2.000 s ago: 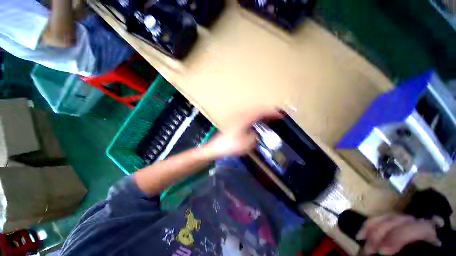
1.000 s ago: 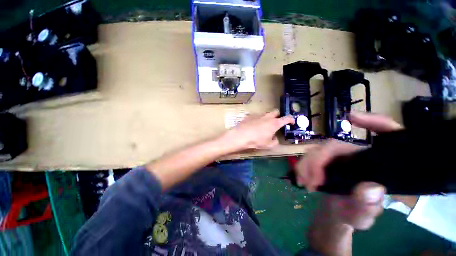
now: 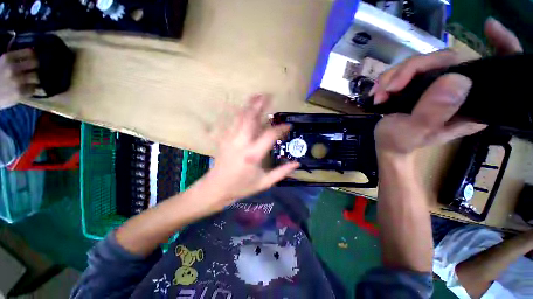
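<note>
A black plastic housing (image 3: 350, 146) lies on the bench in front of me, its long side along the front edge. A round silver-white motor (image 3: 296, 148) sits near its left end. My left hand (image 3: 248, 152) is blurred, fingers spread, at the housing's left end; nothing shows held in it. My right hand (image 3: 429, 102) is around the black electric screwdriver (image 3: 497, 87), above and right of the housing, in front of the screw feeder (image 3: 345, 58). The screwdriver's tip is near the feeder's pick-up block and is hard to make out.
A second housing (image 3: 476, 175) lies to the right. More housings with motors (image 3: 87, 17) lie at the back left. A green crate (image 3: 93, 181) with black parts stands left of my lap. Another person's hand (image 3: 17, 76) is at the far left; another person's arm (image 3: 497, 257) is at the lower right.
The view has swung right to left. One housing now lies lengthwise before me, apart from the other. My right hand and screwdriver have moved up to the feeder; my left hand's fingers have spread.
</note>
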